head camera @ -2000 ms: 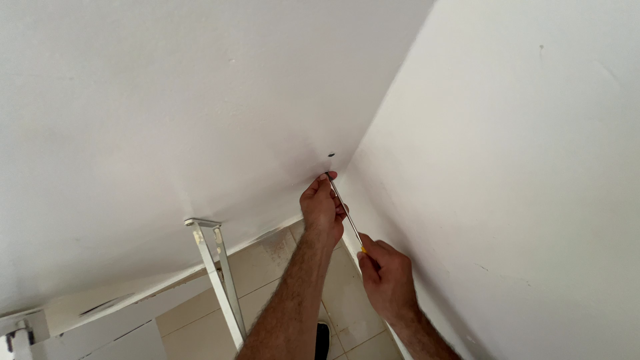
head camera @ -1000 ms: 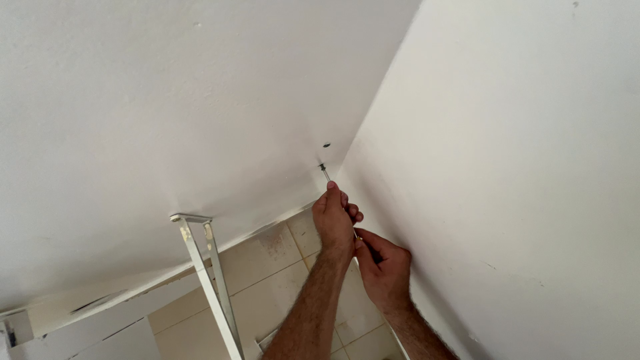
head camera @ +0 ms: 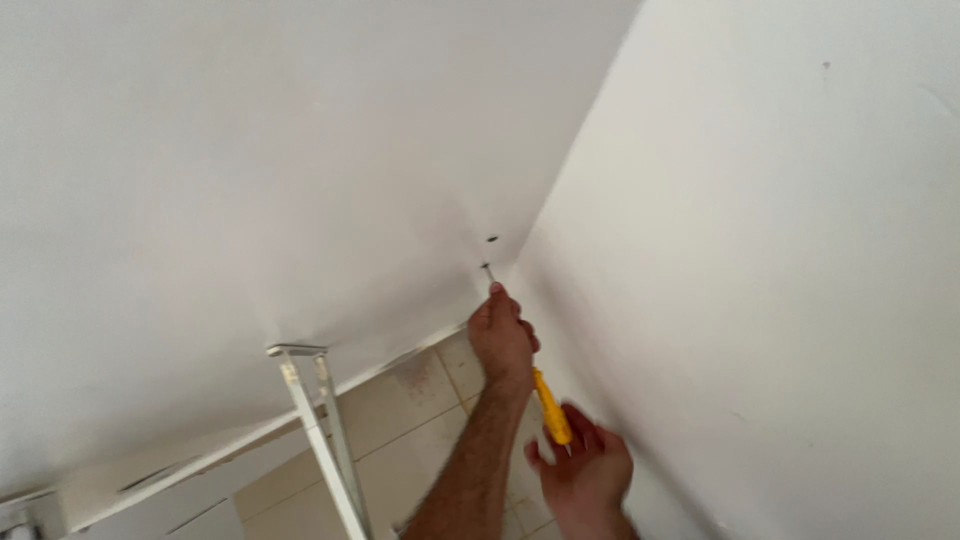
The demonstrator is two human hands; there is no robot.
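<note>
My left hand (head camera: pixel 502 334) is closed around the metal shaft of a screwdriver (head camera: pixel 552 409), whose yellow handle slants down to the right below the fist. The shaft's upper end reaches a small dark spot on the white wall (head camera: pixel 375 150), just below a dark round hole (head camera: pixel 492 239) near the corner; what sits at the tip is too small to tell. Beside the handle's lower end, my right hand (head camera: pixel 589 465) has its fingers spread and curved, with no firm grip on it.
A white metal bracket (head camera: pixel 322 442) stands out from the wall at lower left. A second wall (head camera: pixel 750 262) meets the first at the corner on the right. Floor tiles (head camera: pixel 405 420) and a white panel (head camera: pixel 202 502) lie below.
My right hand, earlier closed at the screwdriver's handle, has opened and moved down off it, so the yellow handle shows. My left hand has moved down from the wall along the shaft since the first frame.
</note>
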